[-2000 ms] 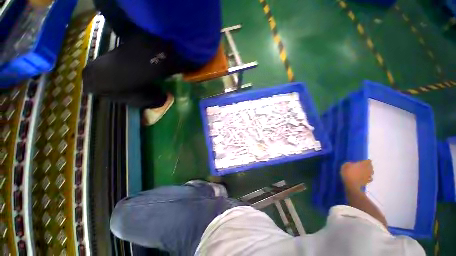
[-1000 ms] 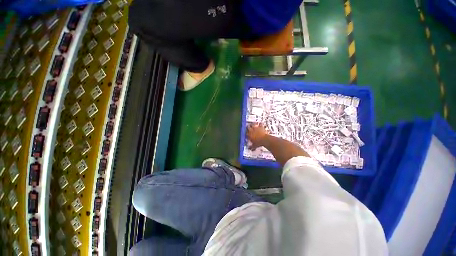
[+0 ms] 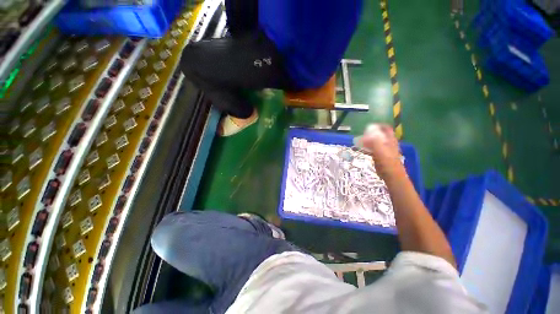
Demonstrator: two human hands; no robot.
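Note:
A blue tray [image 3: 285, 184] stands low in front of me, filled with white power adapters [image 3: 338, 181] and tangled cords. My right hand [image 3: 382, 146] is over the tray's far right corner, with its fingers closed on a small white item [image 3: 372, 130]. The item is blurred and looks like an adapter. The forearm crosses the tray's right side. My left hand is not in view.
Rack shelves [image 3: 92, 184] with rows of sockets run along the left. A person in blue [image 3: 307, 37] sits on a stool [image 3: 353, 107] at the top. Stacked blue trays [image 3: 534, 245] stand right, others top right. A blue tray [image 3: 116, 21] is top left.
My right hand was at the stacked trays, then reached into the tray's left side. It is now raised over the far right corner with a white item. The view has shifted.

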